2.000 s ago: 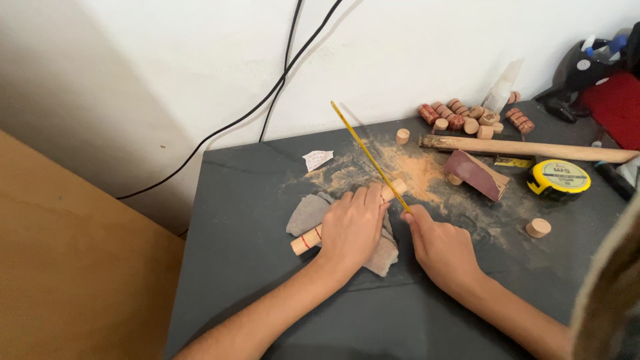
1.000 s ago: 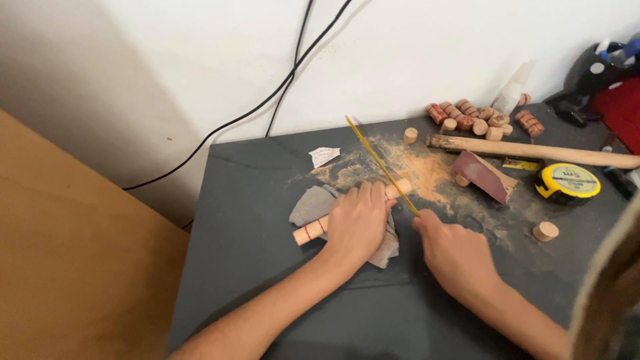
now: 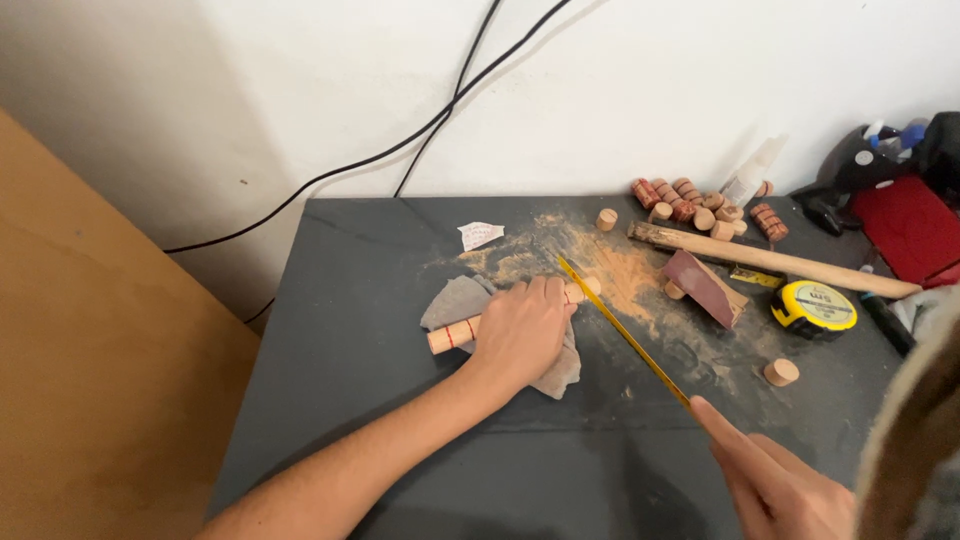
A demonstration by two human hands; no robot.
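Observation:
My left hand point(image 3: 525, 326) presses a round wooden dowel point(image 3: 452, 335) with red ring marks down on a crumpled grey cloth point(image 3: 456, 300). The dowel's right end sticks out past my fingers. Across that end lies a thin yellow saw blade point(image 3: 637, 349), running from upper left to lower right. My right hand point(image 3: 780, 472) grips the near end of the blade, its index finger stretched along it; any handle is hidden in the hand. Sawdust point(image 3: 615, 270) is spread on the dark tabletop beyond the dowel.
Behind to the right lie several cut dowel pieces point(image 3: 703, 218), a long wooden stick point(image 3: 772, 259), folded sandpaper point(image 3: 701, 289) and a yellow tape measure point(image 3: 814, 309). A loose wooden piece point(image 3: 781, 372) stands nearer. A paper scrap point(image 3: 480, 235) lies behind the cloth; black cables point(image 3: 375, 157) hang along the wall.
My right hand has drawn back toward the lower right with the blade, so less of the blade reaches past the dowel. My left hand keeps its hold on the dowel.

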